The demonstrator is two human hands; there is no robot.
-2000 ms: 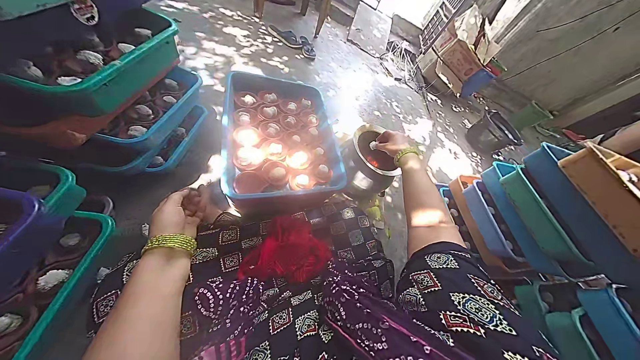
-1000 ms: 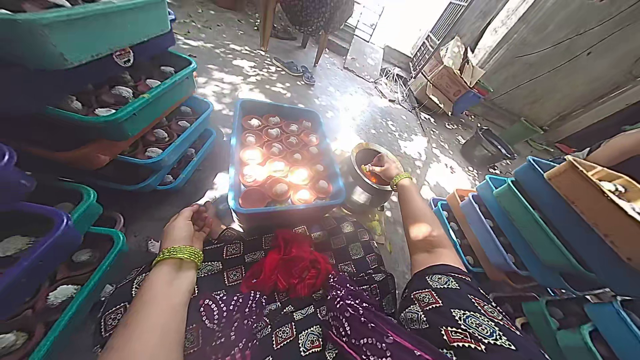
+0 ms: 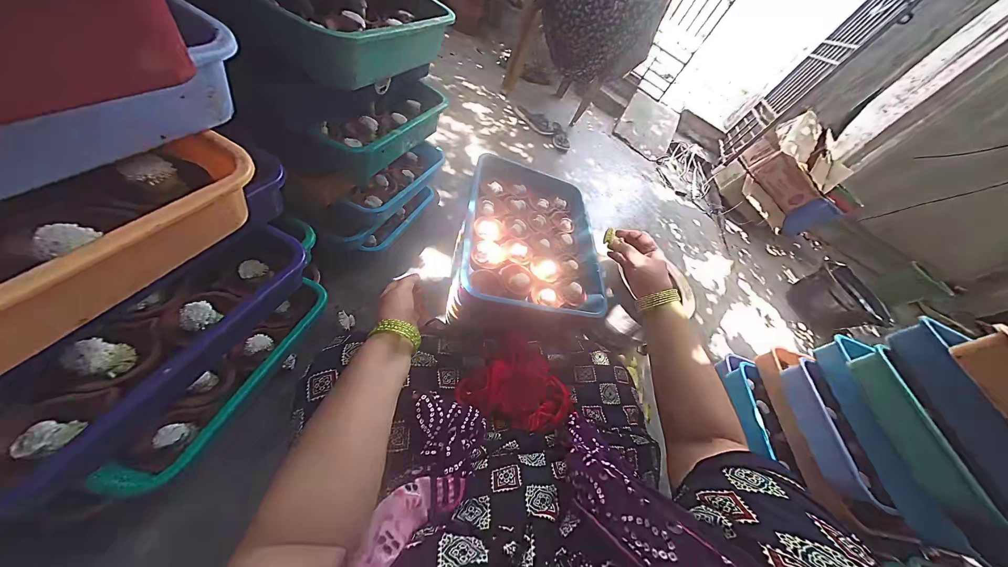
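Note:
A blue plastic tray [image 3: 594, 272] stands in front of my lap, filled with small reddish-brown cups, most with a whitish lump in them. My right hand [image 3: 642, 264] is raised just right of the tray, its fingertips closed on a small yellow-green lump [image 3: 610, 238]. Below and behind that hand is a round metal pot [image 3: 683, 290], mostly hidden by the hand and wrist. My left hand [image 3: 403, 303] is by the tray's near left side; whether its fingers hold or touch anything is not clear in the glare.
Stacked trays of similar cups rise at the left, among them an orange tray [image 3: 228, 189] and a green tray [image 3: 386, 55]. More trays [image 3: 921, 417] line the right. Farther off are sandals [image 3: 543, 126], cardboard boxes [image 3: 780, 181], a dark bucket [image 3: 839, 295] and a person on a chair.
My right hand was in the pot a second ago; it has come up out of it with a yellow-green lump. The view has turned somewhat, showing more of the left stacks.

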